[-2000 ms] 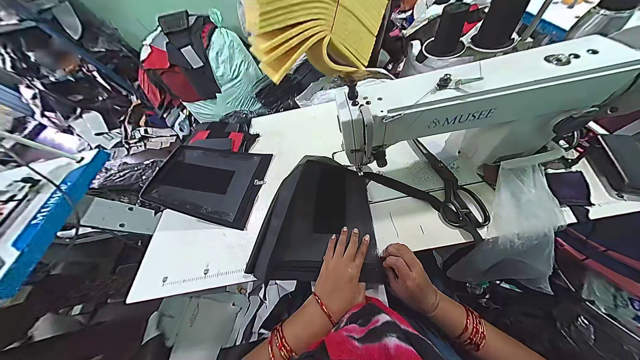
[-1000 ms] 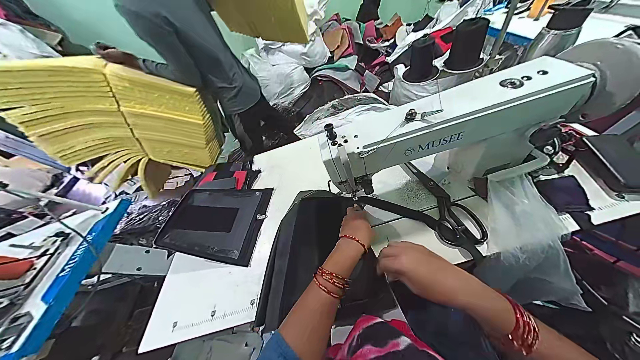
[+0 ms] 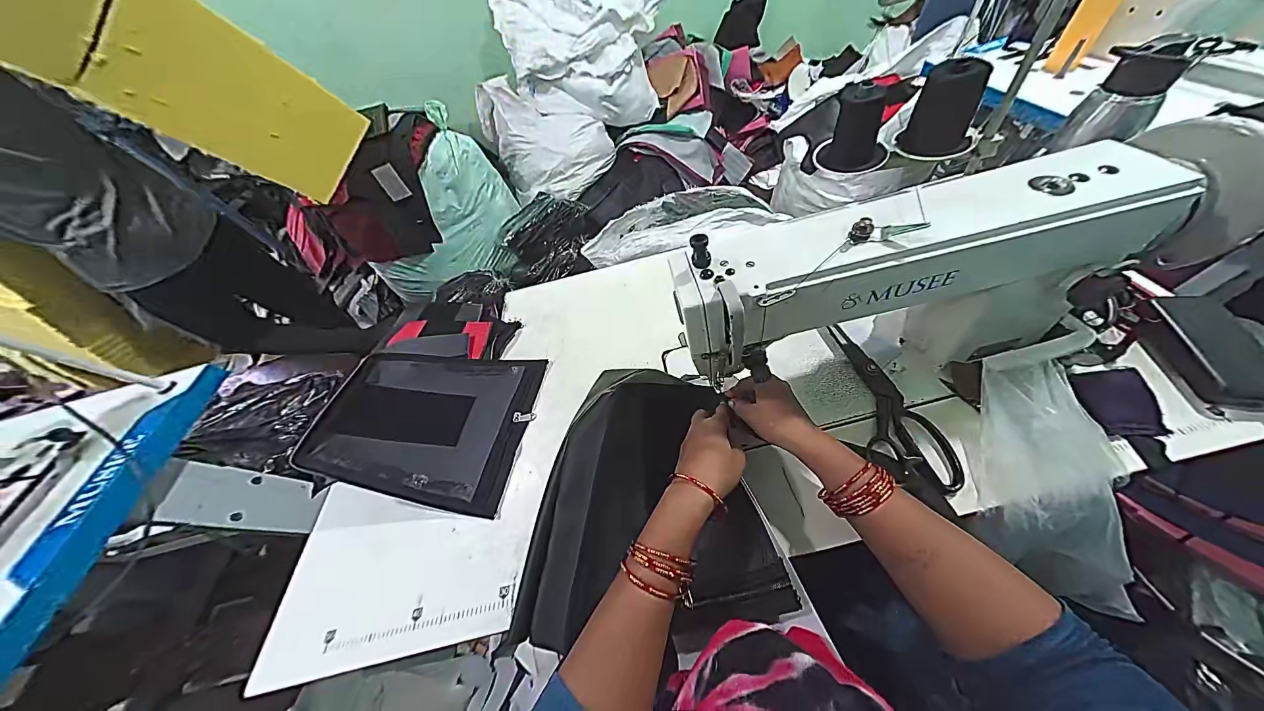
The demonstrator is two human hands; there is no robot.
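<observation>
A white Musee sewing machine (image 3: 938,267) stands on a white table (image 3: 425,563). Black fabric (image 3: 612,484) lies below its needle, partly hidden by my arms. My left hand (image 3: 711,454) pinches the fabric edge just in front of the presser foot (image 3: 719,380). Close beside it on the right, my right hand (image 3: 770,410) has its fingers closed on the same edge. Black scissors (image 3: 904,425) lie right of my right hand, under the machine arm. A black fabric panel with a clear cover (image 3: 425,430) rests on the table's left side.
Black thread cones (image 3: 854,128) stand behind the machine. A person in dark clothes (image 3: 128,197) is at the left with yellow sheets (image 3: 227,94). Sacks (image 3: 553,128) and fabric scraps are piled against the wall. A clear plastic bag (image 3: 1057,484) hangs at the table's right.
My right hand has moved up to the needle area beside my left hand, which went there earlier from flat on the fabric. The yellow sheets and the person have shifted at the left.
</observation>
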